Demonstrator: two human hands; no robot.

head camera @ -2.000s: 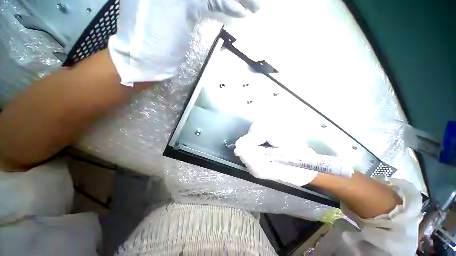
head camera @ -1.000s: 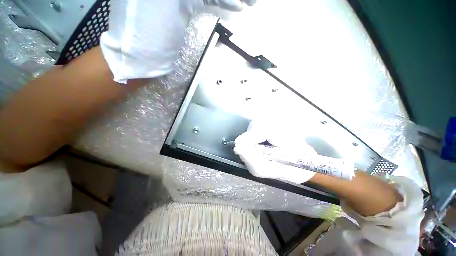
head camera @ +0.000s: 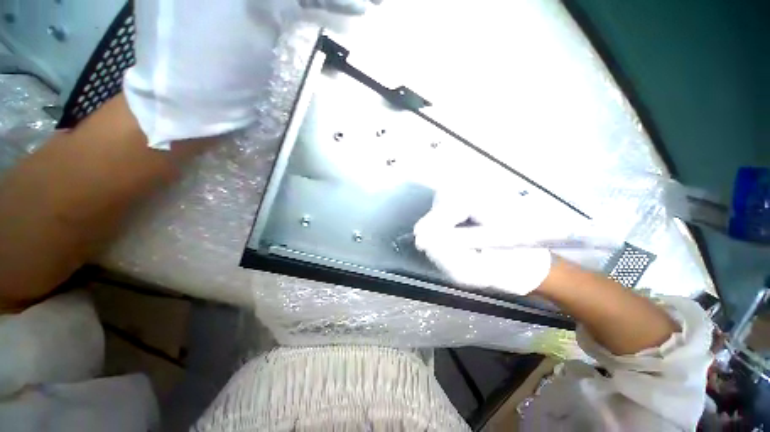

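Note:
A long metal chassis (head camera: 338, 190) with black edges and a silver inside lies on clear bubble wrap (head camera: 190, 207), with small studs inside and black tabs along its far edge. My right hand (head camera: 481, 249), in a white glove, is over the inside of the chassis near its near edge. It holds a whitish paint marker (head camera: 557, 234), blurred and washed out by glare. My left hand (head camera: 219, 63), also gloved, is at the top left beyond the chassis corner. Its fingers are partly cut off by the top edge, so its hold cannot be told.
A second chassis with a perforated black side (head camera: 103, 69) lies at the upper left, partly behind my left arm. A blue cup (head camera: 750, 205) on a post stands at the right, before a green surface (head camera: 675, 76). Yellowish tape (head camera: 553, 342) shows at the near bench edge.
The chassis and bench have shifted left in the picture. My right hand has moved right along the inside of the chassis, and the marker has tilted. More studs show left of my hand.

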